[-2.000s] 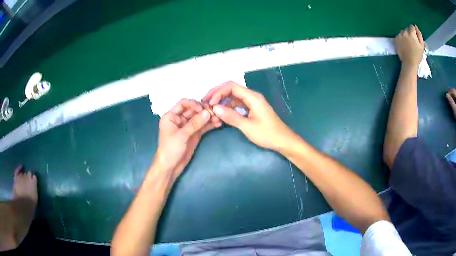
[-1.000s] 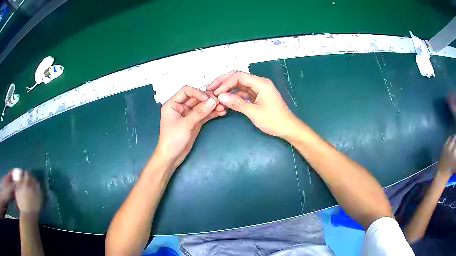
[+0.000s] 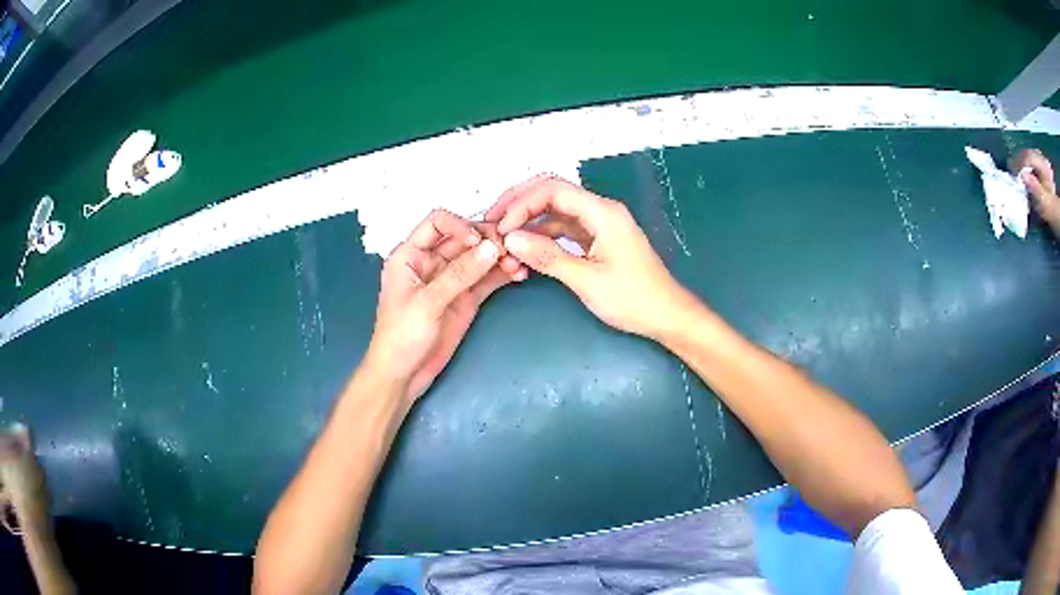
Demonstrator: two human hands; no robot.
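My left hand (image 3: pixel 436 291) and my right hand (image 3: pixel 581 244) meet at the fingertips over the near edge of a white sheet (image 3: pixel 407 198). Thumbs and fingers of both hands pinch together at one spot. A small part seems to be between the fingertips, but it is too small and too hidden to name. The white sheet lies flat on the dark green worktop and overlaps the white edge strip; my hands cover part of it.
On the green belt at left lie an open white device (image 3: pixel 145 166) with a strap and a second strapped device (image 3: pixel 44 233). A crumpled white cloth (image 3: pixel 1002 200) lies at right beside another person's hand (image 3: pixel 1035 180). Another hand (image 3: pixel 21 465) is at the left edge.
My hands stay pinched together with small finger shifts. The belt devices appear further right and higher in view. The neighbour's white cloth at right has moved off the edge strip onto the worktop.
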